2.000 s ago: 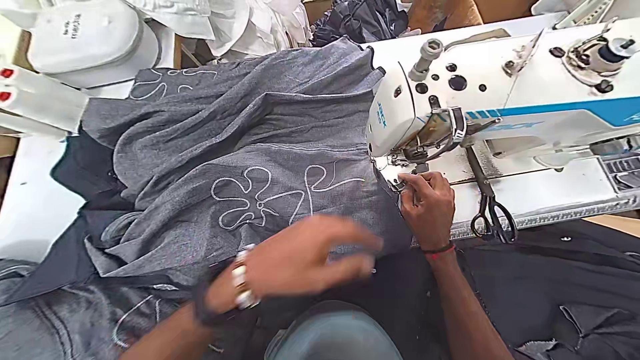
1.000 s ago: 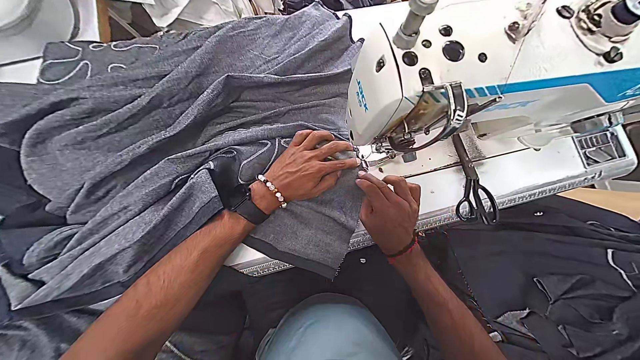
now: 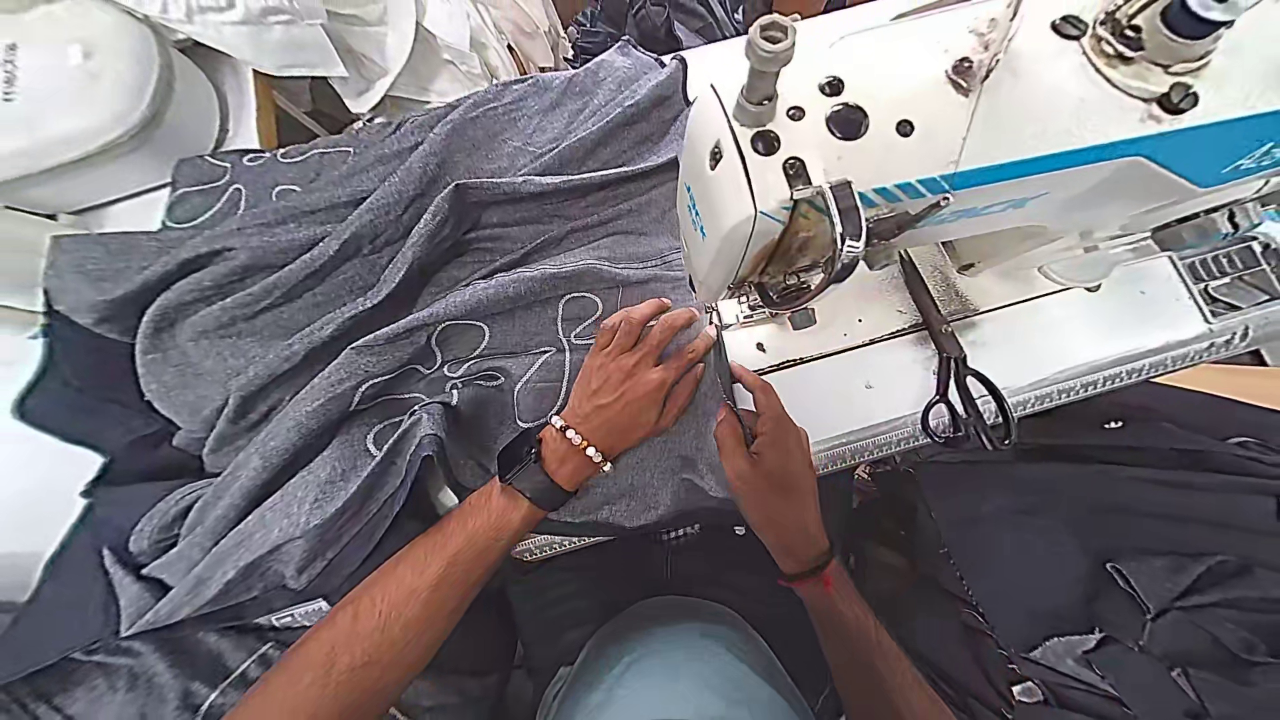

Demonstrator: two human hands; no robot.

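A grey fabric piece with white cord embroidery spreads left of a Jack sewing machine, its right edge at the presser foot. My left hand lies flat on the fabric, fingertips just left of the foot, a beaded bracelet and a watch on the wrist. Right of it, my right hand pinches the fabric's dark edge between thumb and fingers, a little below the foot. Black-handled scissors lie on the machine bed, their blades pointing up under the arm.
White padded items sit at the upper left beside hanging white cloth. Dark garments are heaped at the lower right. More dark fabric lies at the lower left. A ruler strip edges the machine bed.
My left hand was lifted and blurred over the fabric two seconds ago; it now rests on it by the foot. My right hand has moved down from the foot. The view has shifted.
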